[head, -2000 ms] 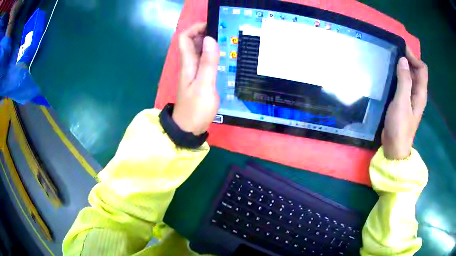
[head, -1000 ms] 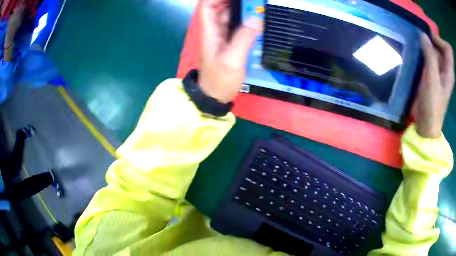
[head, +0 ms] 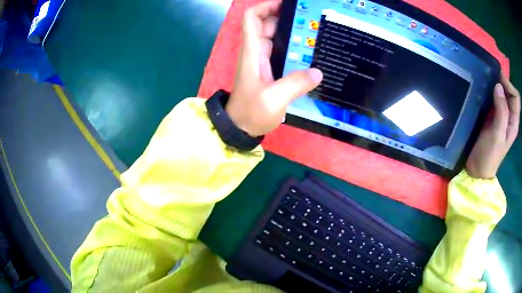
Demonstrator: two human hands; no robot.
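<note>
A black-bordered tablet [head: 366, 80] is held tilted over a red foam pad [head: 355, 163]. Its screen shows a black command window with small white text over a blue desktop. A bright white diamond lies on the screen's right part, perhaps a reflection. My left hand [head: 266, 86] grips the tablet's left edge, its thumb over the screen at the command window's left side. My right hand [head: 493, 134] grips the right edge. Both hands are bare; a black band is on the left wrist. A detachable black keyboard [head: 343, 240] lies separate below the pad, cut off by the lower edge.
The pad and keyboard lie on a glossy green bench [head: 129, 74]. At the upper left are blue cloth [head: 26, 57] and a blue item with a white patch [head: 43, 17]. A grey floor [head: 57, 166] with a yellow line runs along the left.
The white window seen two seconds ago is gone, leaving the black command window. My left thumb has moved inward over the screen. The person's arm at the upper left has gone from view.
</note>
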